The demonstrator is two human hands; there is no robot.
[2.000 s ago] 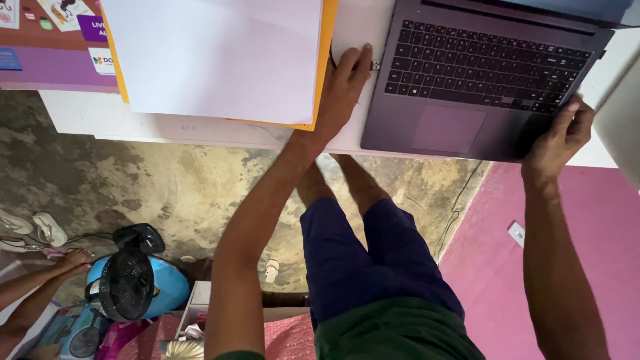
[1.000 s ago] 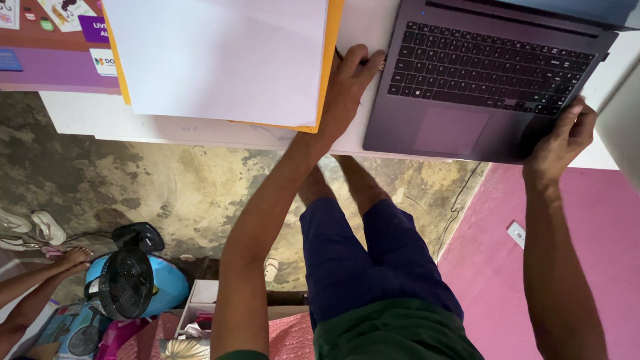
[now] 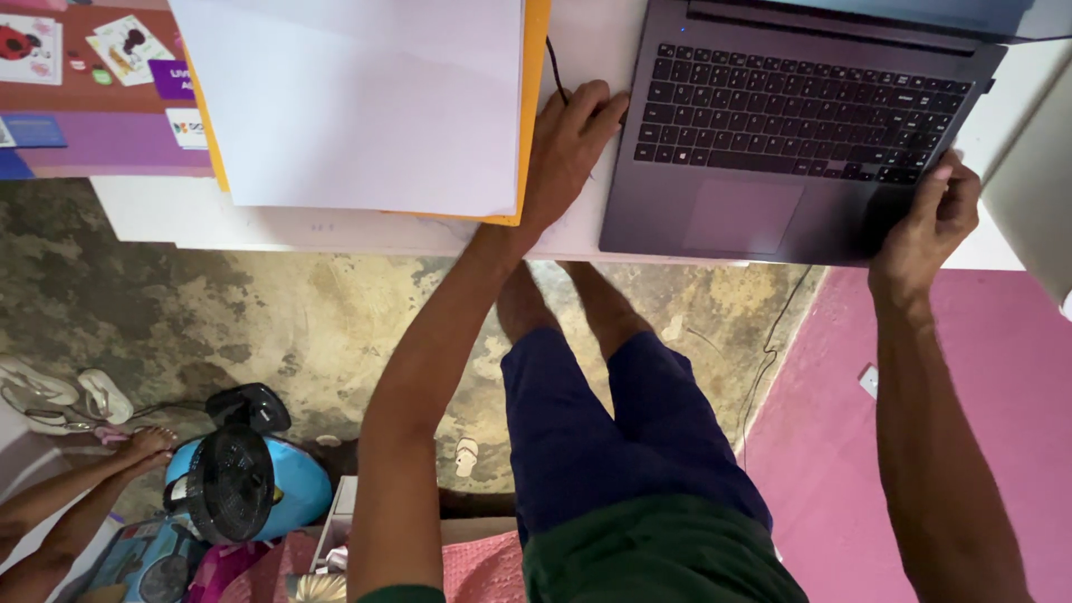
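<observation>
An open laptop (image 3: 745, 142) rests on a white desk (image 3: 360, 234), its keyboard facing up and its screen cut off at the top edge. My left hand (image 3: 578, 142) is beside the laptop's left side, fingers curled near a black cable (image 3: 554, 71); whether the fingertips pinch the cable's end is hidden. The thumb side of my right hand (image 3: 934, 213) lies on the laptop's right front corner, with the fingers bent around its edge. White paper sheets (image 3: 360, 100) on a yellow folder (image 3: 536, 100) lie left of my left hand.
Cards and stickers lie on a brown and purple surface (image 3: 100, 159) at the upper left. Below are a black fan (image 3: 230, 484), a blue round object (image 3: 301, 490), flip-flops (image 3: 105, 395) and another person's legs (image 3: 75, 502). A pink wall (image 3: 837, 469) with a socket (image 3: 869, 381) is at right.
My left hand has shifted slightly away from the laptop's left edge, where a plug-like end showed at the fingers two seconds ago. My right hand stays at the laptop's right side.
</observation>
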